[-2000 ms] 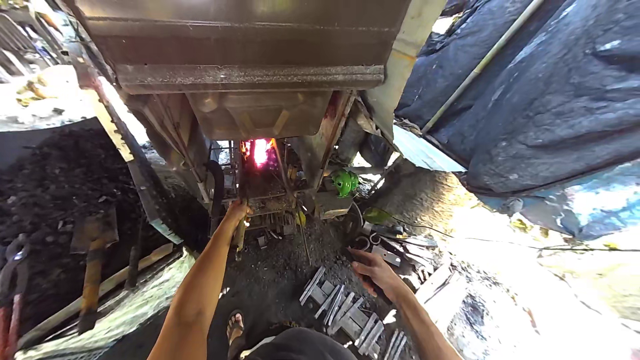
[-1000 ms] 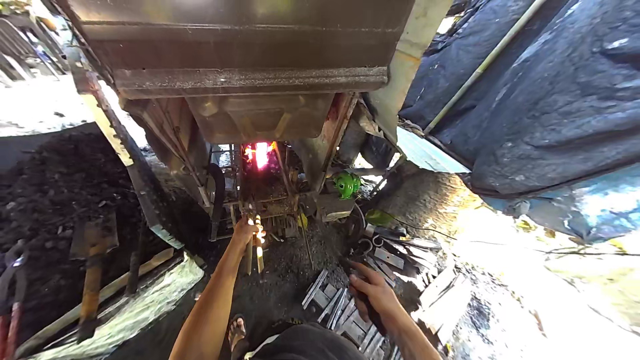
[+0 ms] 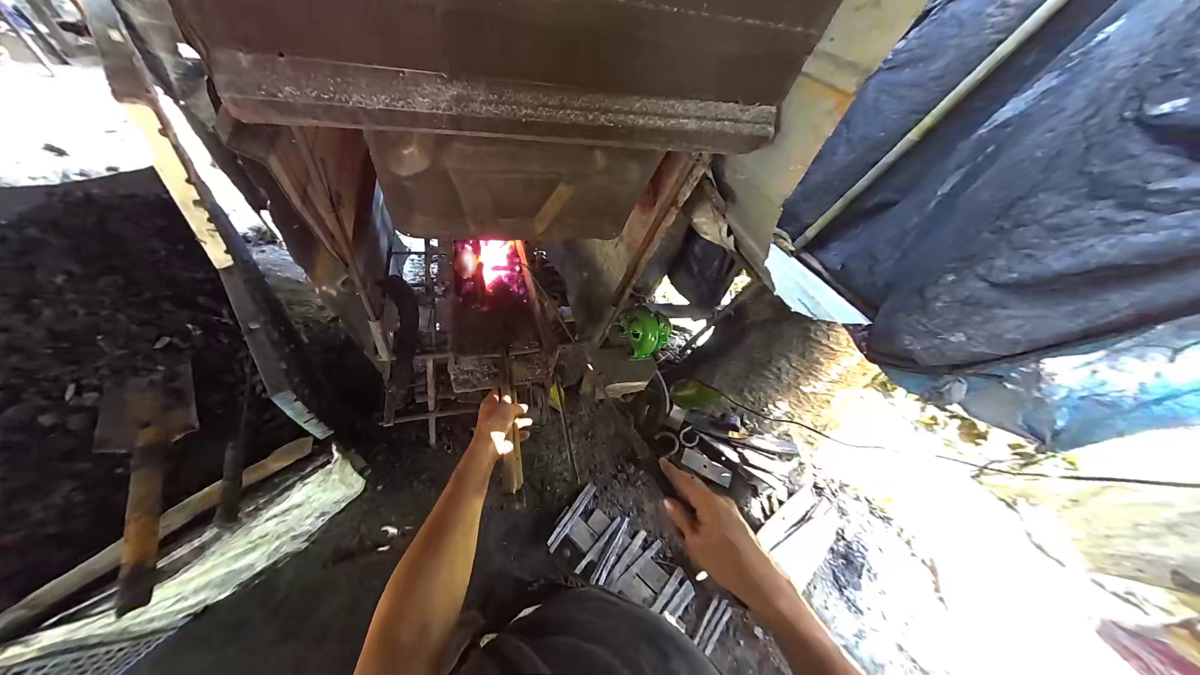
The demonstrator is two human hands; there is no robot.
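At the mouth of a small forge with glowing coals (image 3: 497,267), my left hand (image 3: 502,424) is closed around a long, narrow bar or handle (image 3: 513,464). The bar runs from beneath my fingers toward the fire; its far end cannot be made out. My right hand (image 3: 703,516) is lower and to the right, above the ground near loose metal pieces. A dark, elongated object (image 3: 653,459) lies along its fingers and appears to be held; what kind it is cannot be told. Below that hand, several flat metal strips (image 3: 623,553) lie in rows on the ground.
A metal hood (image 3: 497,103) overhangs the forge. To its right are a green blower-like housing (image 3: 645,332) and a cable (image 3: 844,441). A shovel (image 3: 145,422) rests on dark charcoal (image 3: 75,281) at left. Dark tarpaulin (image 3: 1012,206) hangs at right.
My left hand has shifted right relative to the forge mouth, still around the bar. My right hand dipped a little toward me, then rose again.
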